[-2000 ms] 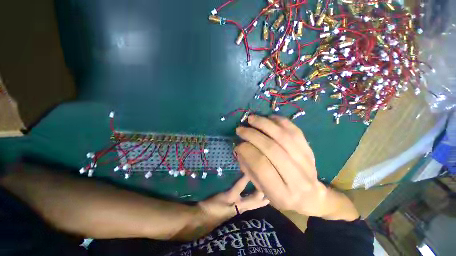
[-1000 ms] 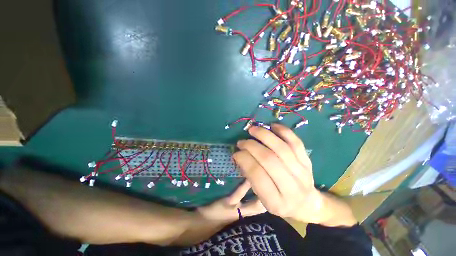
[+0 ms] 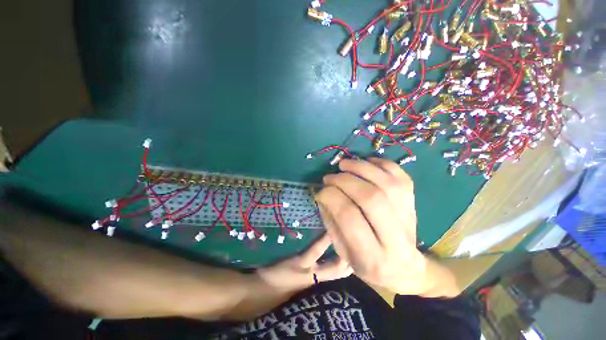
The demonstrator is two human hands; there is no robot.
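The perforated strip (image 3: pixel 193 211) lies flat on the green mat. Brass modules (image 3: pixel 219 180) stand in a row along its far edge, with red wires and white connectors towards me. My right hand (image 3: pixel 372 222) is over the strip's right end, fingers bent and thumb side hidden. A bit of gold (image 3: pixel 315 190) shows at its fingertips, and a white connector (image 3: pixel 296 224) on a thin wire lies just left of it. My left hand (image 3: pixel 309 265) is below, thumb up towards my right hand; its fingers are partly hidden behind it.
A tangled pile of modules (image 3: pixel 478 86) covers the upper right, and a loose module (image 3: pixel 337 158) lies just beyond my right fingers. Flat cardboard (image 3: pixel 465 199), clear plastic (image 3: pixel 588 86) and a whitish strip (image 3: pixel 495 216) are at right. A dark box side is at upper left.
The view has shifted slightly. A white connector now shows left of my right fingers, over the strip's near edge. Both hands stay close together at the strip's right end.
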